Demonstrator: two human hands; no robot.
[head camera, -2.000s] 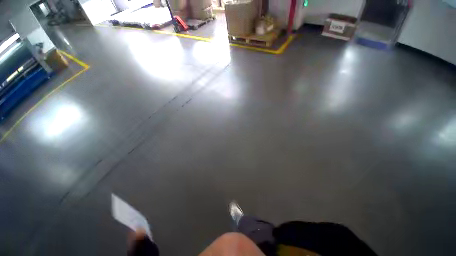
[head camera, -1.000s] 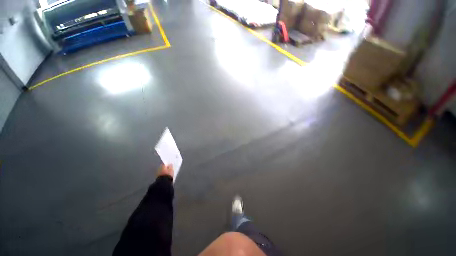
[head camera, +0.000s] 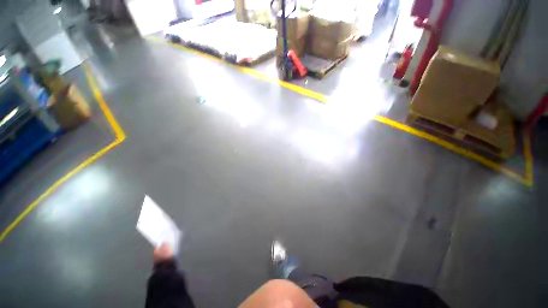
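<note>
A white paper sheet (head camera: 157, 222) is at the lower left, held out over the grey floor. My left hand (head camera: 163, 251), blurred and in a dark sleeve, is shut on the sheet's lower edge. The print on the sheet cannot be read. My right hand is not visible; a dark sleeve or piece of clothing shows at the bottom right edge. One of my shoes (head camera: 278, 251) shows at the bottom centre.
A carton (head camera: 455, 84) sits on a pallet (head camera: 462, 133) at the right, behind a yellow line (head camera: 300, 90). A pallet jack (head camera: 295, 64) with red parts stands near more cartons at the top. A fire extinguisher (head camera: 404, 62) is beside red pipes. A blue machine (head camera: 24, 147) is at left.
The view has swung and the pallet jack and cartons at the top look nearer than before. My left hand with the sheet sits lower and further left than one second ago.
</note>
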